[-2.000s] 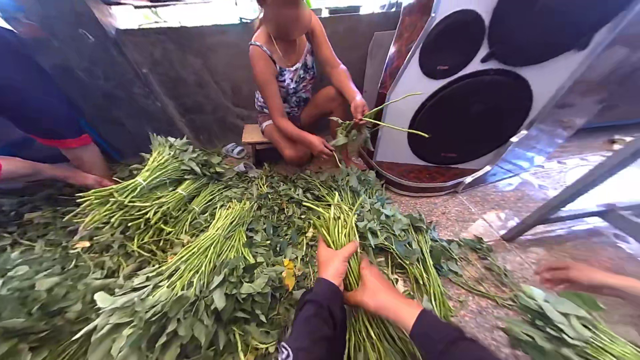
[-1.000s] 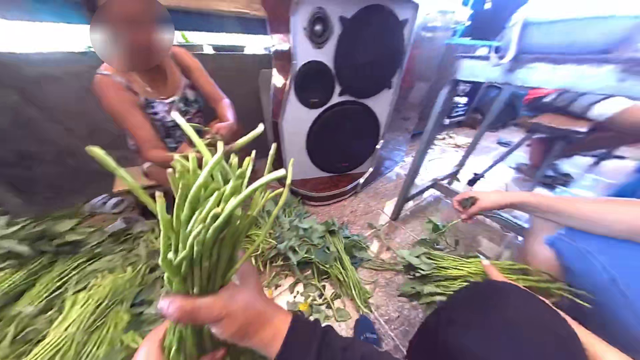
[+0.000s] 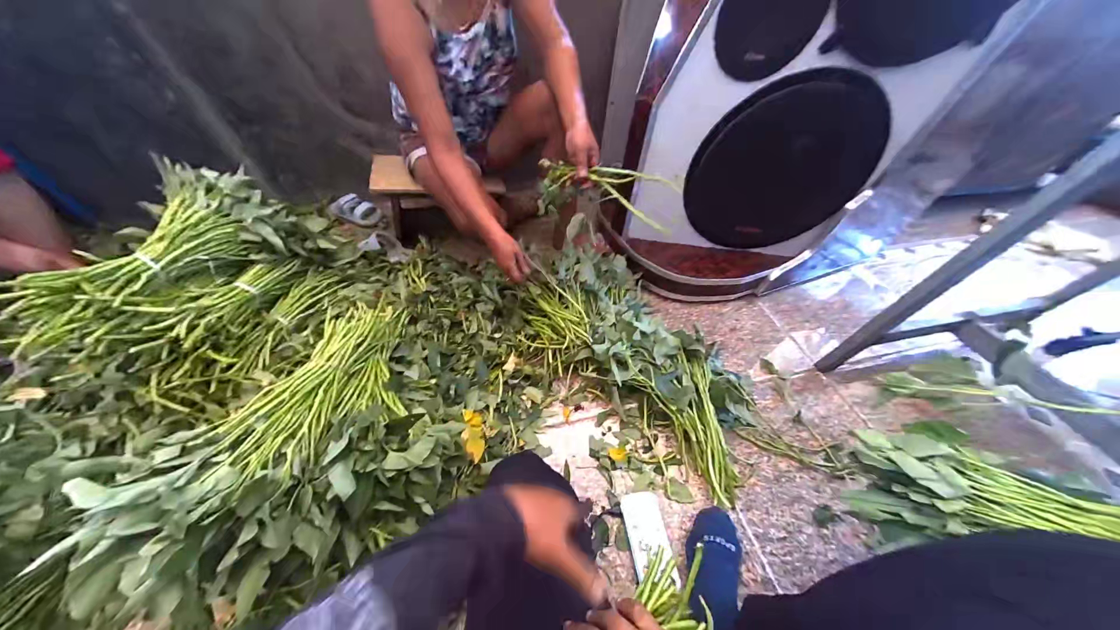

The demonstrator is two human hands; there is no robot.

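Low in the view, a bundle of green leafy stems [image 3: 669, 591] shows its cut ends, with the rest below the frame. My right hand [image 3: 612, 618] is around the bundle, only its fingers showing at the bottom edge. My left hand [image 3: 556, 542], blurred, reaches from the dark sleeve down to the bundle's side; its fingertips meet near the other hand, and whether they pinch something is unclear. To the left lie tied bundles of leafy greens [image 3: 306, 398] on a wide heap. Across from me a person's hand [image 3: 582, 150] holds a few loose stems [image 3: 617, 175].
A large speaker cabinet [image 3: 656, 188] stands at the back. A metal frame leg [image 3: 954, 262] slants at the right, above another bunch of greens [image 3: 989, 486]. A white object [image 3: 646, 529] lies beside my socked foot [image 3: 716, 551]. A low wooden stool [image 3: 394, 175] is under the seated person.
The stem bundle, raised upright in my hands a second ago, is now low at the bottom edge. The view has swung back left and down. The person across now reaches toward the greens on the floor.
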